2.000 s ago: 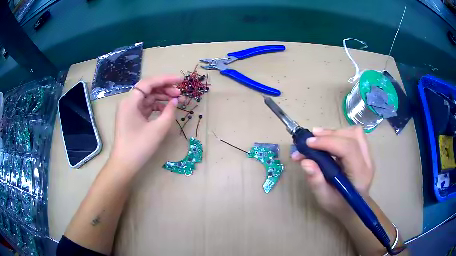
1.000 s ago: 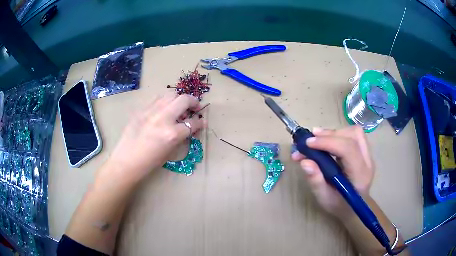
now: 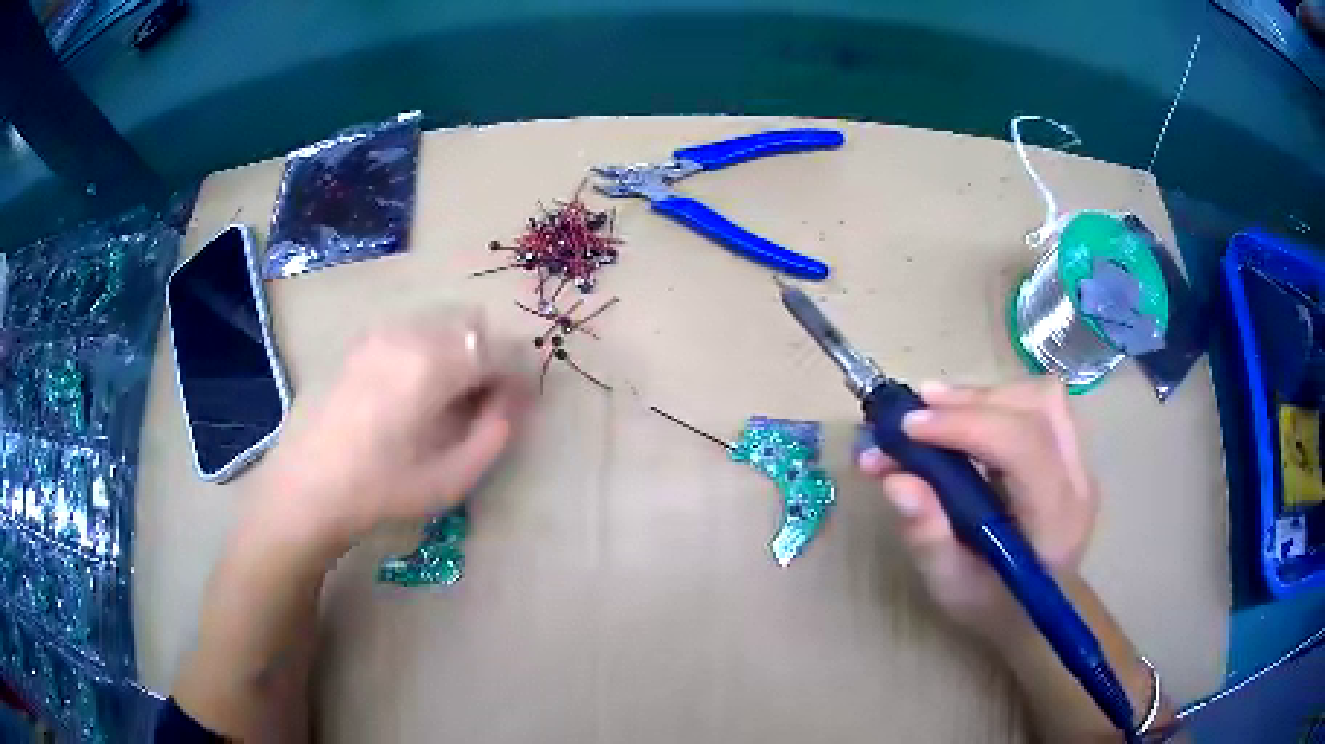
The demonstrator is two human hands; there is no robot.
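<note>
My right hand (image 3: pixel 1003 502) holds the dark blue soldering iron (image 3: pixel 966 487) like a pen, its tip pointing up and left. A green crescent-shaped circuit board (image 3: pixel 788 487) lies left of my right hand on a grey pad, with a thin dark wire running up-left from it. My left hand (image 3: pixel 400 422) is blurred, over the left part of the board; its grip cannot be made out. A second circuit board (image 3: pixel 429 557) shows partly below my left hand. A red-black pile of wired components (image 3: pixel 564 250) lies near the pliers, with a few loose wired components (image 3: pixel 560 342) below it.
Blue-handled cutters (image 3: pixel 727 196) lie open at the back. A solder reel (image 3: pixel 1083 305) stands at right, beside a blue bin (image 3: pixel 1250 422). A phone (image 3: pixel 228 353) and a dark shiny bag (image 3: pixel 346 196) lie at left, by clear trays (image 3: pixel 66 436). The work surface is tan (image 3: pixel 639 640).
My left hand has moved from the component pile down and left. The left circuit board has shifted down and left as well. My right hand and the iron are nearly unmoved.
</note>
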